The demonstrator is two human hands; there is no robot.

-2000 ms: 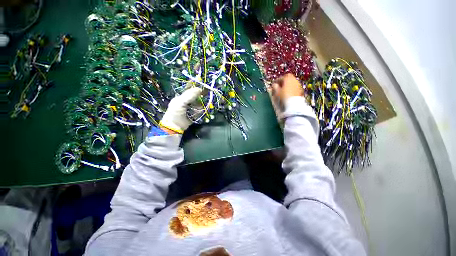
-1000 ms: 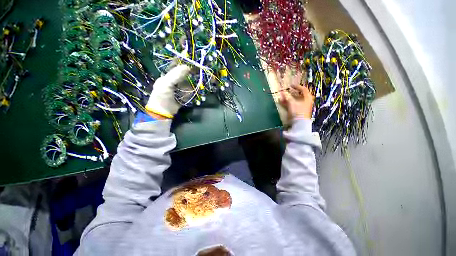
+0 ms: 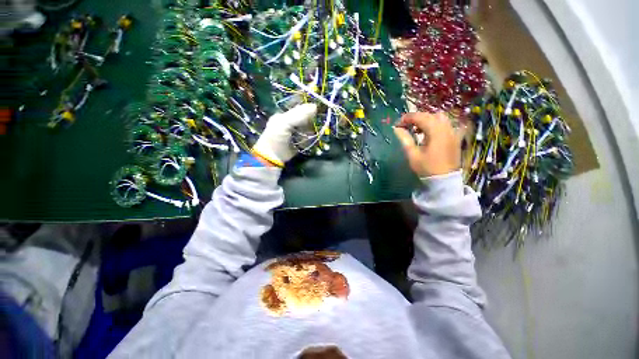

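Observation:
My left hand (image 3: 284,134), in a white glove with a yellow-orange cuff, is at the near edge of a tangle of coils with white, yellow and dark wires (image 3: 326,91). Its fingers curl at the wires; what they grip is hidden. My bare right hand (image 3: 432,144) is just below the pile of small red parts (image 3: 445,59). Its thumb and finger are pinched together, pointing left, on a small thin part too blurred to make out well. A gap of green bench lies between my hands.
Green ring coils (image 3: 129,186) overlap in long rows on the green bench (image 3: 63,179). A small coil group (image 3: 68,116) lies farther left. A coil bundle (image 3: 522,140) hangs at the right beside brown board (image 3: 585,151). Something orange (image 3: 5,120) shows at the far left edge.
My right hand has come away from the red pile and moved left, toward my left hand. My left hand stays at the same coil wires. The whole view has also shifted.

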